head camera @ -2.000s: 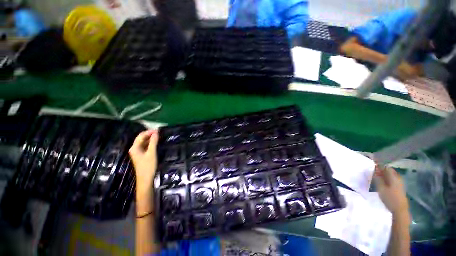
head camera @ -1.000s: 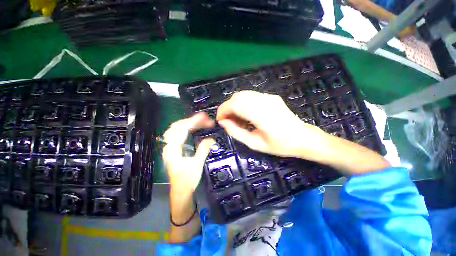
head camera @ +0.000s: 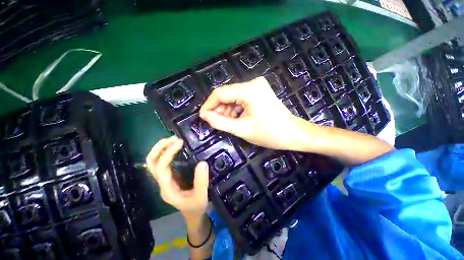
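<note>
A glossy black blister tray (head camera: 314, 93) with square pockets and raised rings lies tilted in front of me. My right hand (head camera: 254, 116) is over its left part, thumb and fingertips pinched together just above a pocket near the left edge. Anything between those fingertips is too small or hidden to tell. My left hand (head camera: 180, 177) is at the tray's left edge, fingers curled beside the edge and thumb apart from them over the tray. I see nothing held in it.
A stack of black trays (head camera: 74, 193) stands at the left, and another dark stack (head camera: 46, 25) at the upper left. White straps (head camera: 66, 71) lie on the green surface (head camera: 127, 45). A white sheet shows behind the tray's right edge. A crumpled clear bag (head camera: 409, 86) lies at the right.
Compared with two seconds ago, my right hand has left the white sheets and come over the tray. Since one second ago, my hands have separated and the view has moved closer to the tray.
</note>
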